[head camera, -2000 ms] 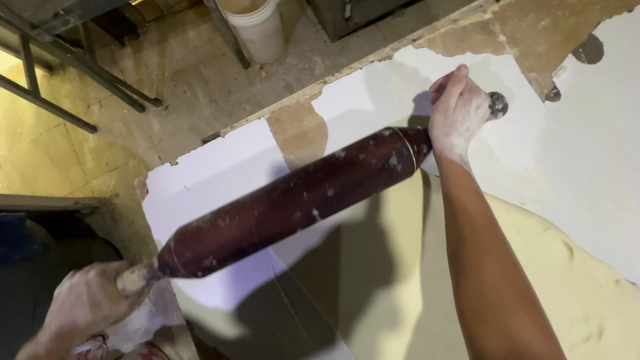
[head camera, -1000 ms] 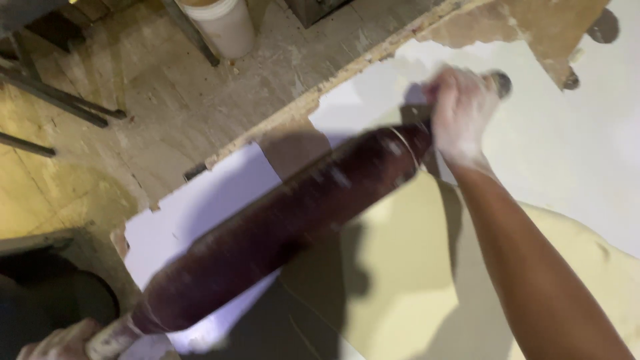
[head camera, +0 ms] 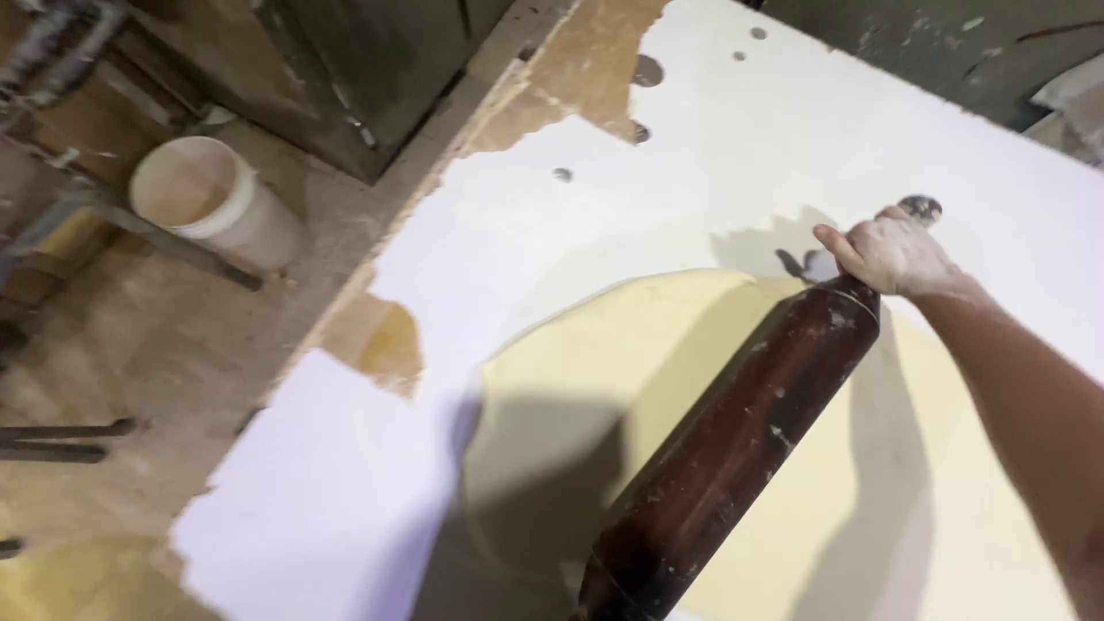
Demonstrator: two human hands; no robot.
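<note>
A large dark red rolling pin (head camera: pixel 733 457) lies slantwise over a wide sheet of pale yellow dough (head camera: pixel 552 362). Floured and bent at the wrist, my right hand (head camera: pixel 897 254) is closed on the pin's far handle, whose dark end knob shows beyond the fingers. The pin's near end runs out of the bottom of the view, and my left hand is not seen. Under the dough is a worn white tabletop (head camera: pixel 517 224). Shadows fall across the dough and the table.
The table's chipped left edge (head camera: pixel 405 216) shows bare brown board in patches. A white plastic bucket (head camera: pixel 246 216) stands on the floor at the left, beside metal legs and a dark cabinet (head camera: pixel 345 78). A pale bag (head camera: pixel 1074 103) is at the upper right.
The rolling pin has turned to a steeper slant, with more dough now showing to its left. My left hand has gone out of view. The view has shifted strongly.
</note>
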